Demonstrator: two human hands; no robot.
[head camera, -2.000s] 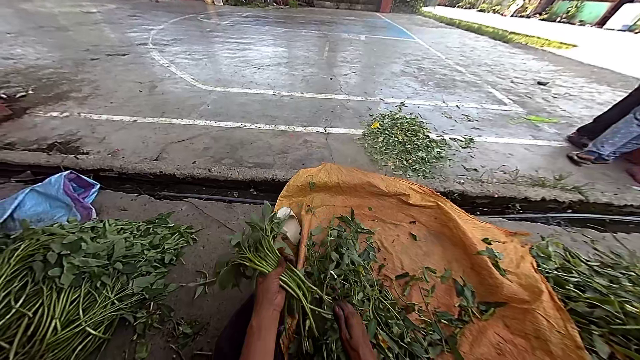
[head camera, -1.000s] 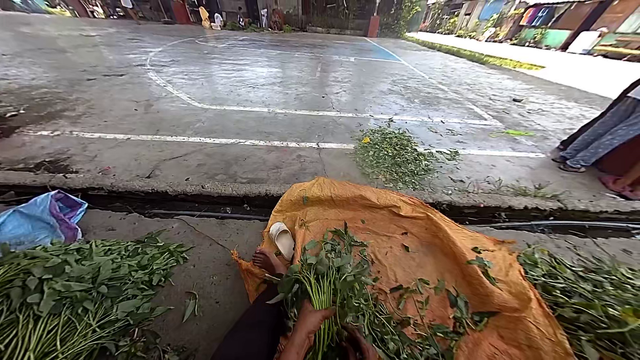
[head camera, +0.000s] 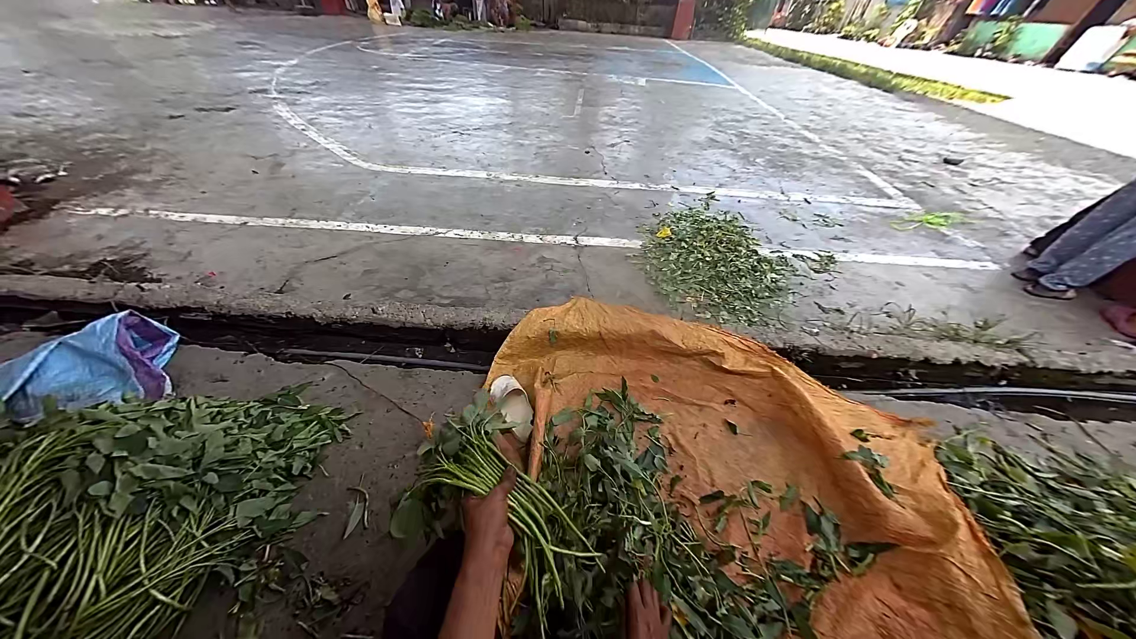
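My left hand (head camera: 490, 515) is closed round a bunch of long-stemmed leafy greens (head camera: 470, 461), leaves to the upper left and stems slanting to the lower right. My right hand (head camera: 648, 612) is at the bottom edge, low against a heap of loose leafy greens (head camera: 612, 497); its fingers are partly hidden, and whether they grip a stem cannot be told. The heap lies on an orange woven plastic sheet (head camera: 728, 382). Beside my left hand, a white slipper (head camera: 511, 405) is at the sheet's left edge. A large pile of long-stemmed greens (head camera: 133, 497) lies at the left.
A blue and purple sack (head camera: 98, 364) lies at the left. More greens (head camera: 1047, 524) are at the far right. Beyond a narrow drainage channel (head camera: 355, 348), a leafy heap (head camera: 719, 262) sits on a painted concrete court (head camera: 444, 200). A person's legs (head camera: 1087, 244) are at the right edge.
One second ago both hands were together at a bunch in front of the sheet. Now my left hand holds a bunch further left, and my right hand is apart from it at the loose heap.
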